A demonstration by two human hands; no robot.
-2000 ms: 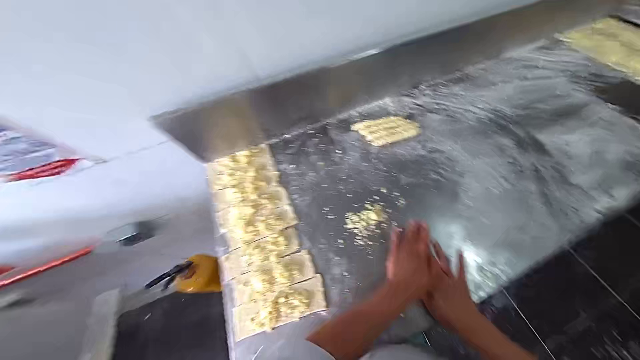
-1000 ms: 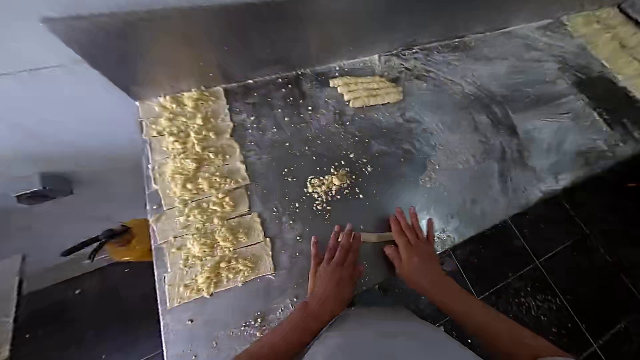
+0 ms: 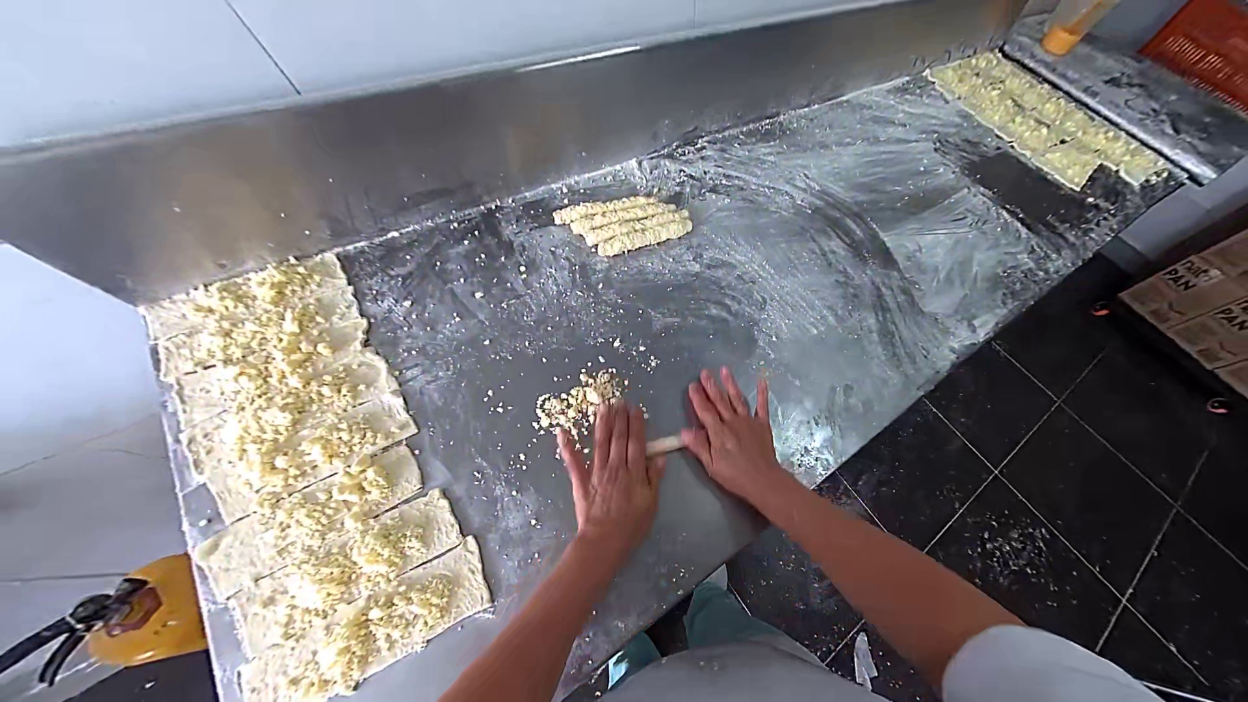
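A thin dough roll [image 3: 665, 446] lies on the metal worktable [image 3: 487, 351], its middle showing between my hands. My left hand [image 3: 614, 478] presses flat on its left end, fingers extended, and my right hand [image 3: 733, 439] covers its right end. Just behind my left fingertips is a pile of crumbled filling [image 3: 580, 400]. Several finished rolls coated in crumbs [image 3: 624, 224] lie side by side near the backsplash. Down the left edge runs a column of flat dough strips [image 3: 429, 536] topped with grated filling [image 3: 278, 390].
More topped dough pieces [image 3: 1053, 122] lie at the far right end, beside a ledge with a container [image 3: 1068, 29] and a red crate [image 3: 1204, 49]. A metal backsplash [image 3: 439, 127] borders the table. Cardboard boxes [image 3: 1189, 292] are at right, a yellow fire extinguisher [image 3: 161, 614] at lower left.
My hands, close together two seconds ago, are apart with the dough roll showing between them. The view has shifted.
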